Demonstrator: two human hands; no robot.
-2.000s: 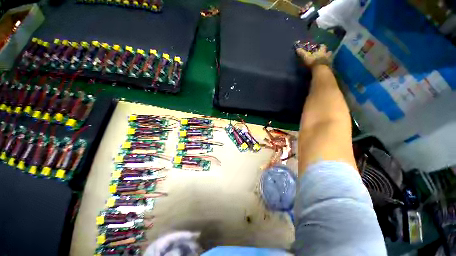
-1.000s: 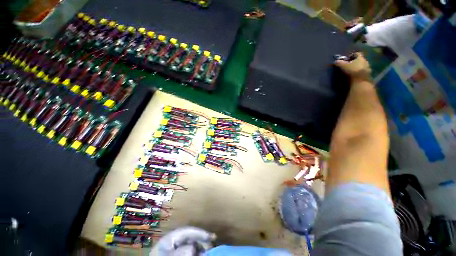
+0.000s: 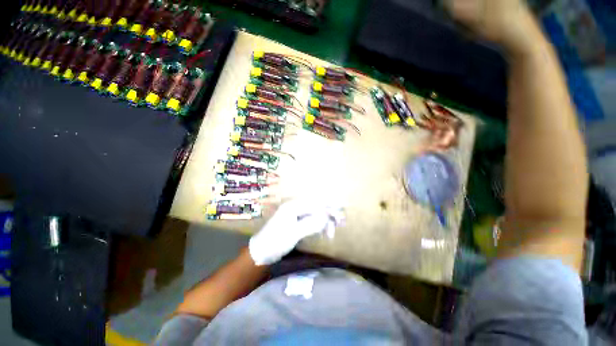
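My left hand (image 3: pixel 287 232), in a white glove, rests at the near edge of the cream board (image 3: pixel 368 233); glare blurs its fingers, and I cannot tell whether it holds anything. My bare right hand (image 3: pixel 490 19) is at the top edge, blurred and partly cut off, over the black foam pad (image 3: pixel 419 51); its contents cannot be made out. Circuit boards (image 3: pixel 260 121) with yellow blocks lie in a long column and a shorter one. Two more boards (image 3: pixel 392 108) lie apart at an angle, beside copper-coloured strips (image 3: pixel 442 125). The round paste dish (image 3: pixel 431 179) has a blue stick across its near rim.
Dense rows of similar boards (image 3: pixel 101 67) lie on a black pad (image 3: pixel 88 149) at the left. A silver reel (image 3: pixel 54 232) stands on a dark surface at lower left. A dark green bench top (image 3: pixel 344 34) shows between the pads. A dark, blurred object stands at right.
The view has swung down, so the cream board sits higher and the gloved left hand shows fully. The right hand now appears at the top edge; the other person's sleeve has left the view.
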